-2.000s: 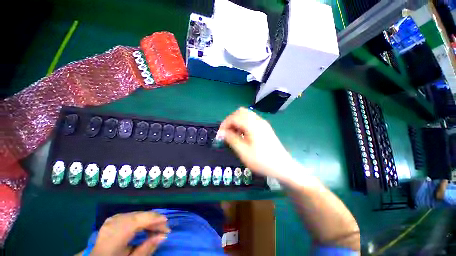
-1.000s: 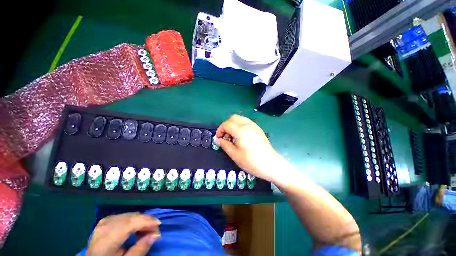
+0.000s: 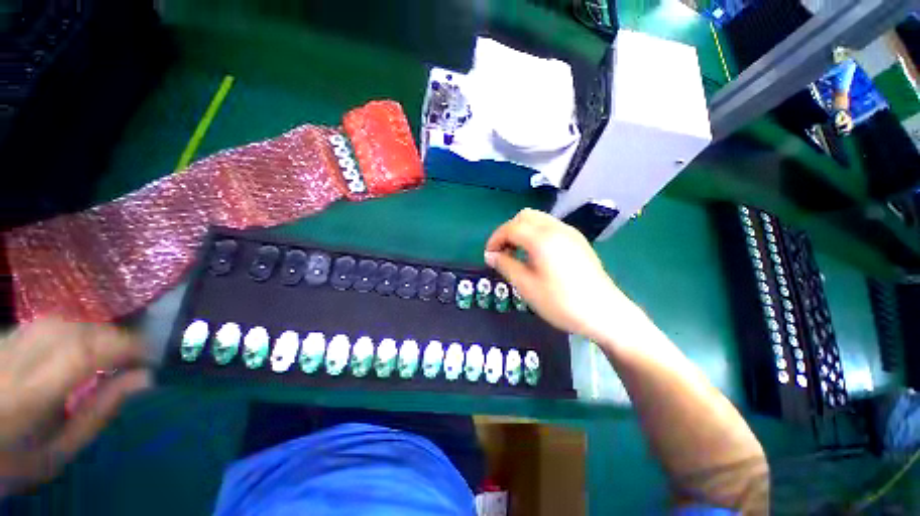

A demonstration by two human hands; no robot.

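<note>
A black foam tray point(image 3: 353, 315) lies in front of me with two rows of slots. Its near row holds several green circuit boards point(image 3: 313, 350) with white round ends. Its far row holds black oval housings point(image 3: 344, 273) at left and several boards at right. My right hand point(image 3: 555, 264) hovers over the right end of the far row, thumb and index finger close together; I cannot tell if anything is between them. My left hand point(image 3: 76, 388) is blurred at the left edge, beside the tray's left end, its grip unclear.
Pink-red bubble wrap point(image 3: 192, 215) runs behind the tray at left, with several boards near its rolled end point(image 3: 385, 148). A cloth-covered machine point(image 3: 518, 106) and a white box point(image 3: 649, 126) stand behind. More trays point(image 3: 782, 302) lie far right. A cardboard box point(image 3: 553, 466) is below the bench edge.
My left hand has moved from my lap to the tray's left side. My right hand has lifted back from the far row, where boards now show at the right. The view has shifted.
</note>
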